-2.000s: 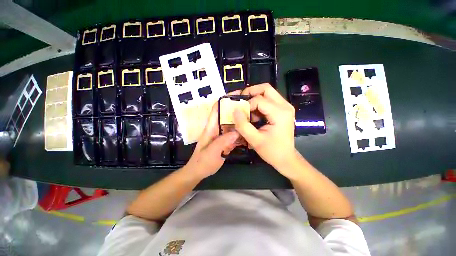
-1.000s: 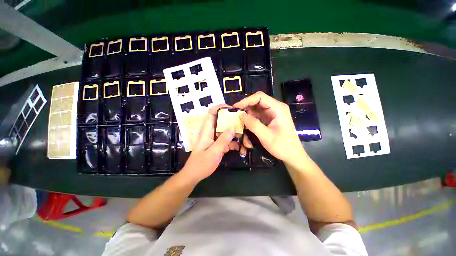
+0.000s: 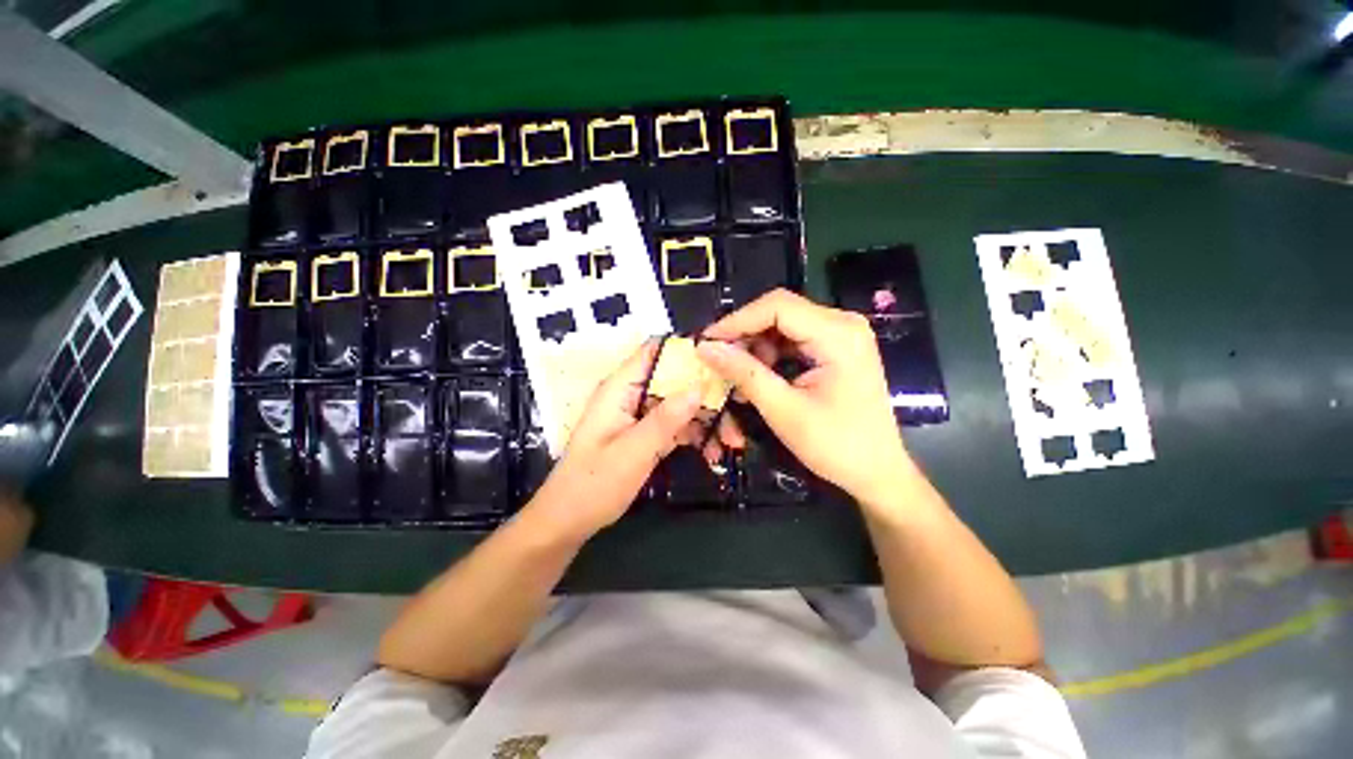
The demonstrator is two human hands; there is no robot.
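Note:
My left hand (image 3: 611,442) holds a small black part, mostly hidden by the fingers, over the lower right of the blister tray. A cream adhesive piece (image 3: 686,371) covers the part's top end and looks slightly lifted or tilted at its right side. My right hand (image 3: 813,389) pinches at the upper right edge of the cream piece with thumb and index finger. The white sticker sheet (image 3: 576,282) lies slanted on the tray, just left of the hands, with dark notched gaps in its upper rows and cream pieces lower down.
The black blister tray (image 3: 349,497) holds parts with yellow borders in its upper rows. A glossy black slab (image 3: 887,334) lies right of it; farther right, a used liner sheet (image 3: 1062,430) carries cream scraps. Cream sheets (image 3: 189,363) and a white skeleton sheet (image 3: 92,356) lie left. A red stool (image 3: 208,615) stands below.
The cream piece, flat on the part before, now looks tilted or partly raised at my right fingertips. The whole bench scene has shifted slightly down in view.

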